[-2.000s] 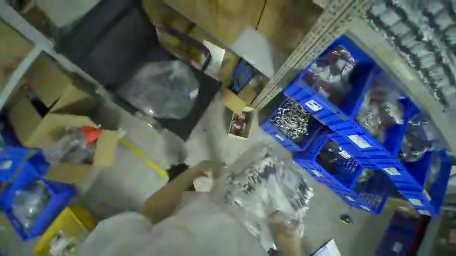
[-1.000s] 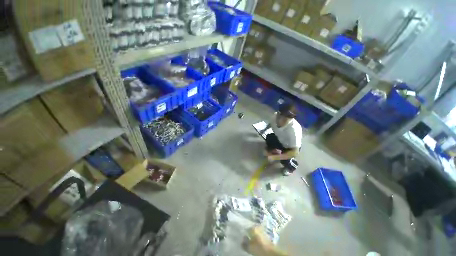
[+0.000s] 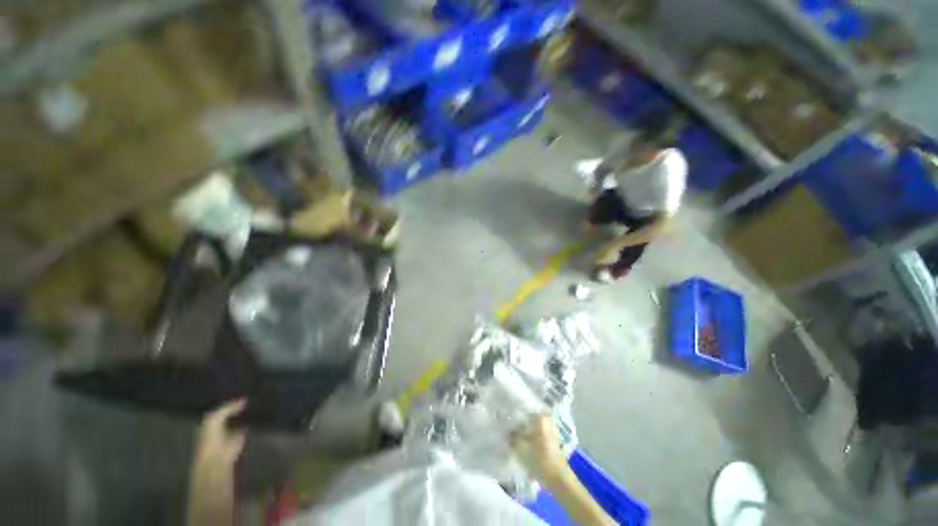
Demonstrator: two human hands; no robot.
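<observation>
A clear plastic bag of white and dark parts is in front of me at the lower centre, blurred. My right hand grips its near side. My left hand is at the lower left, beside the back of a black chair; blur hides whether it touches the chair. Another clear bag lies on the chair seat. A second, whiter bag seems to lie just behind the held one.
A person squats on the floor ahead, near a yellow line. A blue crate with red parts stands right. A blue bin is partly hidden below my right hand. A white round base is lower right. Shelves surround the floor.
My view has swung right, then tilted down. The chair now shows whole at the left, with my left hand beside its back. My right hand is now on the parts bag, nearer my body.
</observation>
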